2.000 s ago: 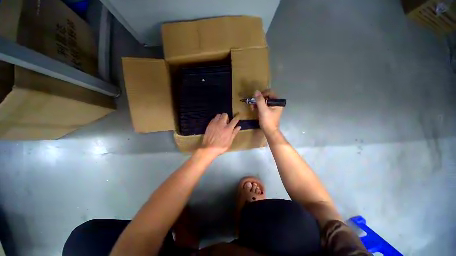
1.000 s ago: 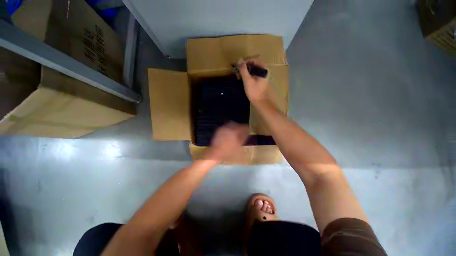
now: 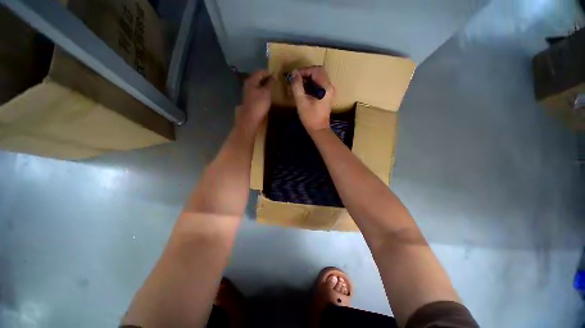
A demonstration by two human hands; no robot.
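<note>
An open brown carton (image 3: 375, 138) stands on the grey floor in front of me, with dark solar panels (image 3: 301, 170) inside. My right hand (image 3: 312, 96) holds a black marker pen (image 3: 313, 88), its tip at the left part of the far flap (image 3: 359, 73). Whether the tip touches the flap is not clear. My left hand (image 3: 257, 93) is at the left edge of that flap, fingers bent around it. The left flap is mostly hidden by my left arm.
Larger brown cartons (image 3: 96, 118) stand at the left behind a grey metal frame (image 3: 106, 64). A pale panel (image 3: 333, 22) stands beyond the carton. Another brown carton (image 3: 557, 73) is at the far right. My sandalled foot (image 3: 333, 286) is below the carton.
My left hand has moved from the carton's near side up to the far flap's left edge. My right hand with the pen has moved from the right flap to the far flap. The view has shifted.
</note>
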